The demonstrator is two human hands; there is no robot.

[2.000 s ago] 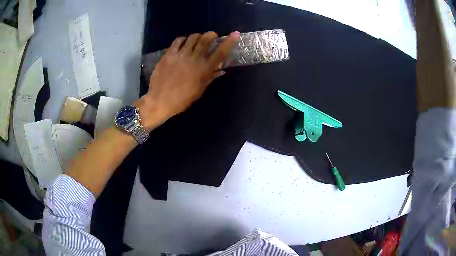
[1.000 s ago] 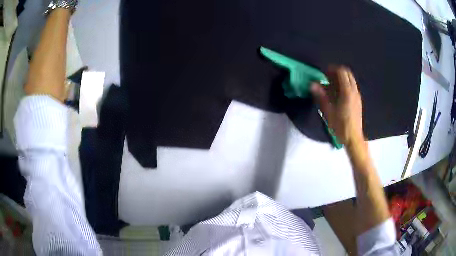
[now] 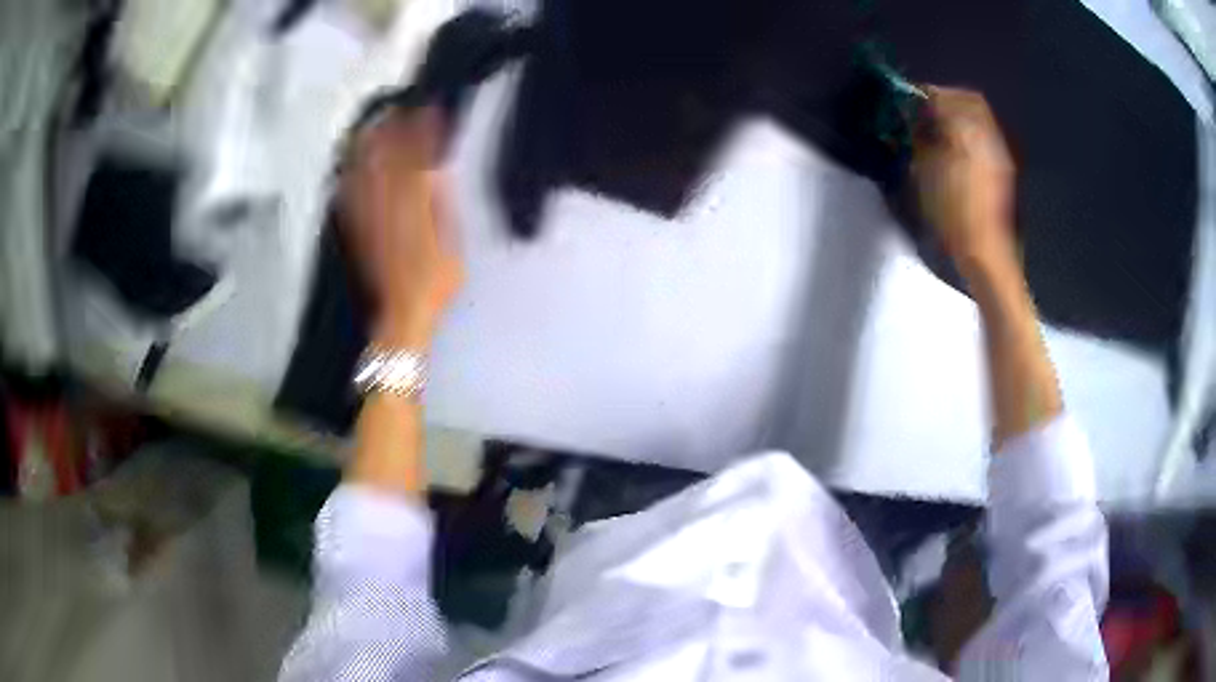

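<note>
Black cloth (image 3: 1094,173) lies over the upper part of the white table. My left hand (image 3: 400,220) is blurred over the upper end of a narrow dark cloth strip (image 3: 320,353); whether its fingers grip the strip cannot be told. My right hand (image 3: 963,167) is blurred, with its fingertips at the dark cloth. A blurred green clamp (image 3: 887,100) shows right beside its fingers. Whether the hand holds it cannot be told. The thin awl is not clearly visible.
The white table (image 3: 640,333) shows between my arms, with its front edge near my body. Blurred white pattern pieces (image 3: 247,147) and a dark cloth piece (image 3: 140,233) lie at the left. Dark and coloured clutter is below the table edge.
The view has shifted. My left hand has come from the upper left edge to the dark strip. My right hand remains by the green clamp. The cloth's lower edge now sits higher in view.
</note>
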